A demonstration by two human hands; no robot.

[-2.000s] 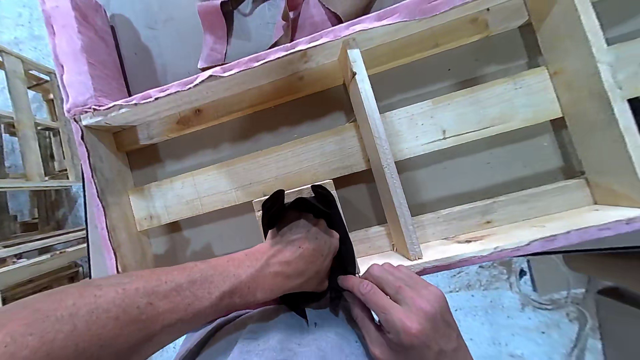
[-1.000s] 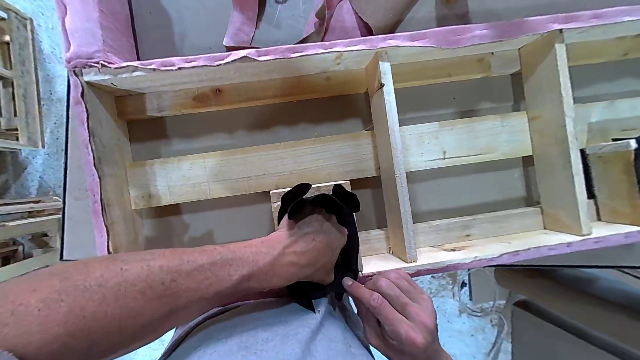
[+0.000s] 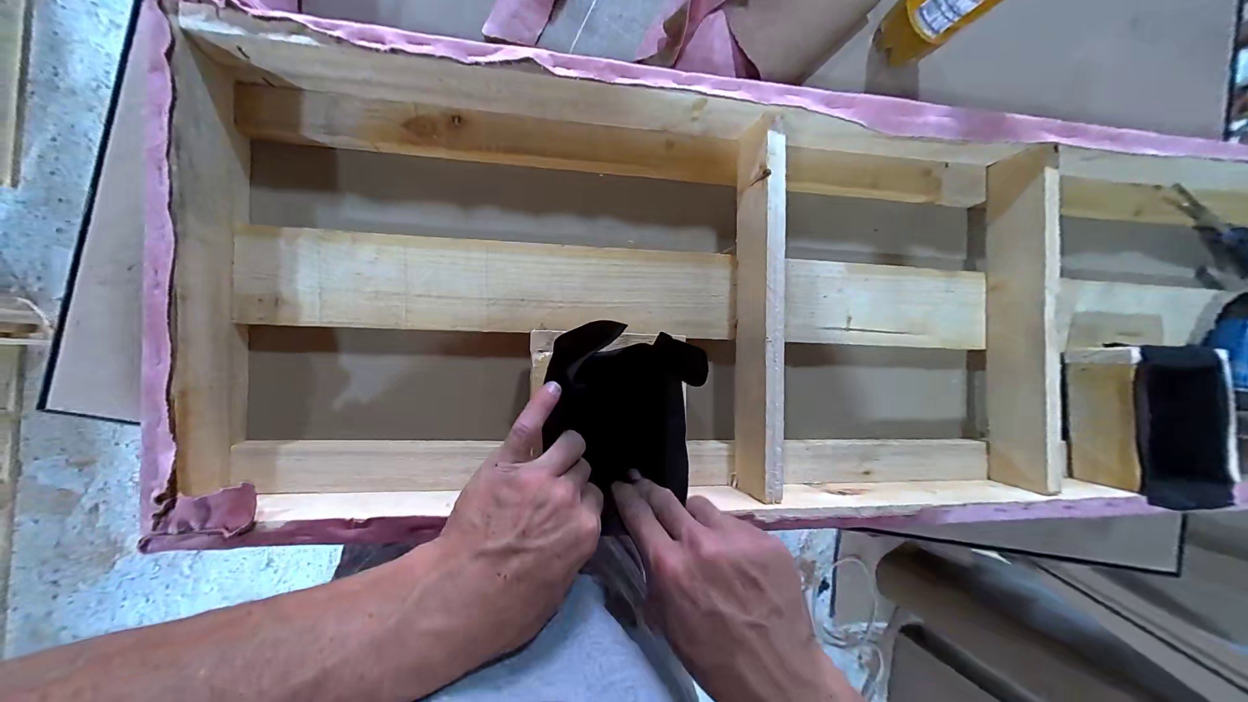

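Black fabric (image 3: 624, 409) lies over a small wooden block (image 3: 539, 356) at the near side of a wooden furniture frame (image 3: 487, 283). Pink cloth (image 3: 682, 83) is wrapped along the frame's edges. On the fabric's left side rests my left hand (image 3: 536, 507), its index finger extended and the others bent. My right hand (image 3: 721, 575) presses fingertips on the fabric's lower part. Whether either hand pinches the cloth cannot be told. Farther right, a second wooden block (image 3: 1102, 419) has black fabric (image 3: 1185, 424) around its end.
Crossboards (image 3: 760, 312) divide the frame. Pink cloth scraps (image 3: 697, 39) and a yellow bottle (image 3: 931, 24) lie beyond it. A partly visible blue tool (image 3: 1228, 331) is at the right edge. Cardboard-like rolls (image 3: 936, 595) lie below right.
My left hand, earlier a fist on top of the black fabric, has moved to its left side with the index finger extended. More of the fabric shows. The view has shifted toward the right.
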